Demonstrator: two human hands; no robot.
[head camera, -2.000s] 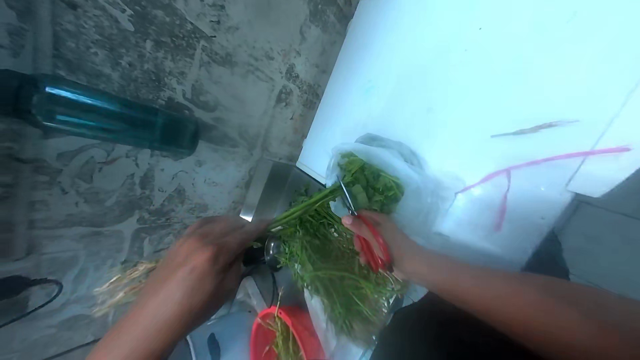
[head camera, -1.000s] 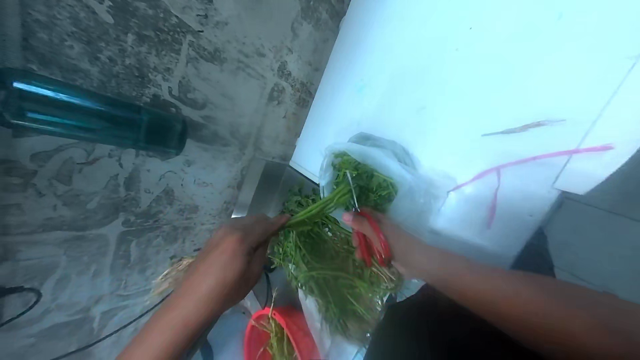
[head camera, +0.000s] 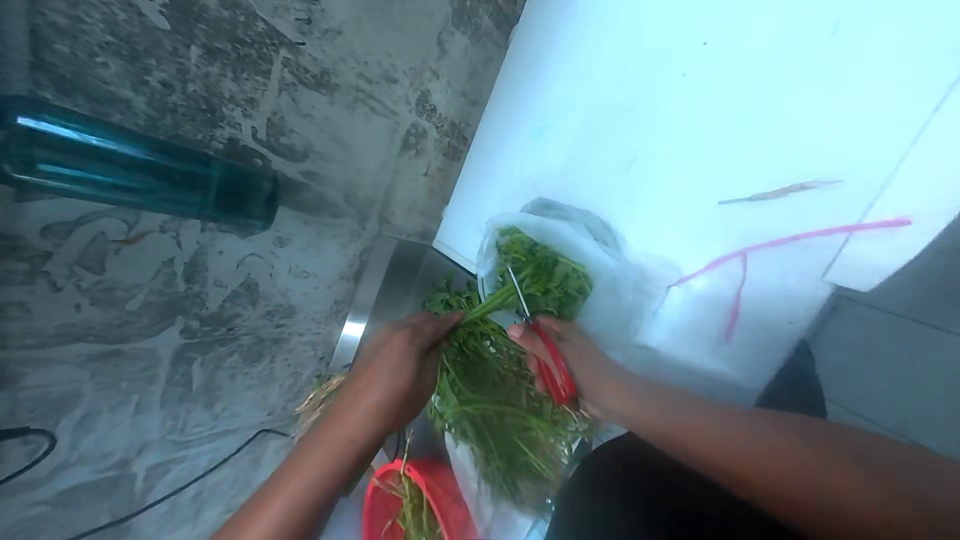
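My left hand (head camera: 409, 356) grips a small bunch of green herb stems (head camera: 491, 301), which point up and right over a clear plastic bag (head camera: 600, 255). Leafy cut greens (head camera: 551, 274) lie in the bag's mouth. My right hand (head camera: 570, 360) holds scissors with red handles (head camera: 556, 367), their metal blades across the stems. Whether the blades are fully closed I cannot tell. Below both hands spreads a larger pile of long-stemmed herbs (head camera: 502, 420), partly on plastic.
A red plastic container (head camera: 450, 499) with stems stands at the bottom. A teal bottle (head camera: 142, 169) is at the left, above a dark cable (head camera: 187, 484). A white surface (head camera: 675, 112) with pink marks fills the upper right. A metal surface (head camera: 390, 292) lies beside my left hand.
The stems in my left hand reach less far past its fingers than a second ago. My right hand and the scissors remain beside the bag's mouth.
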